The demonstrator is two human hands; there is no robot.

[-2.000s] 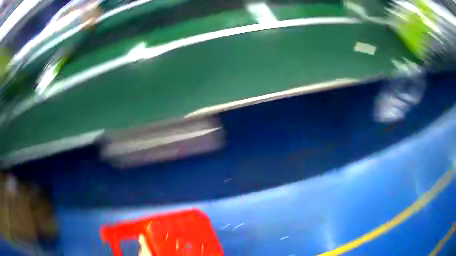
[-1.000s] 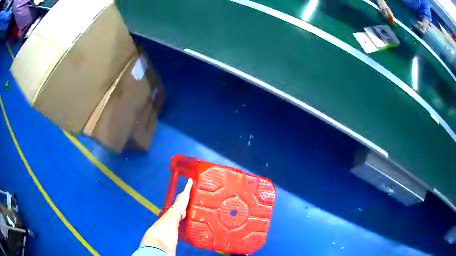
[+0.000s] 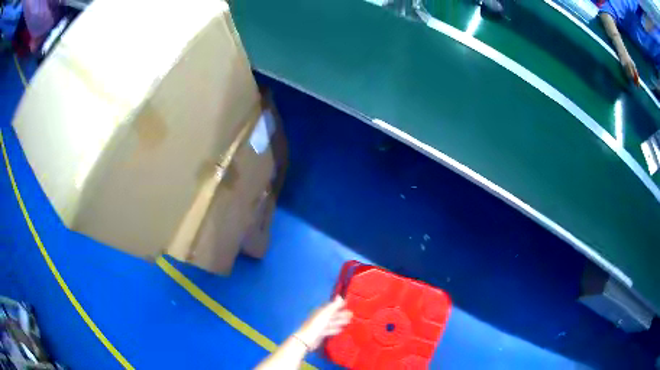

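A red plastic stool (image 3: 392,327) with a patterned square seat and a small centre hole is at the bottom of the view, on the blue floor beside the green line. My left hand (image 3: 327,323) reaches in from the bottom edge. Its fingers lie over the left edge of the seat and look loosely extended. They are blurred, and whether they grip the stool cannot be told. The stool's lower part is mostly hidden under the seat. My right hand is out of the picture.
Large brown cartons (image 3: 155,148) stand close together at the upper left. The green assembly line (image 3: 434,108) runs along the upper right, with a pale box (image 3: 619,302) under its edge. A person's arm (image 3: 616,43) reaches over the line. Yellow floor lines (image 3: 217,309) pass beside the stool.
The view has shifted, so cartons and stool appear further right and the cartons larger. The stool's side frame shows less, its seat faces up more. My left hand's fingers now lie over its edge.
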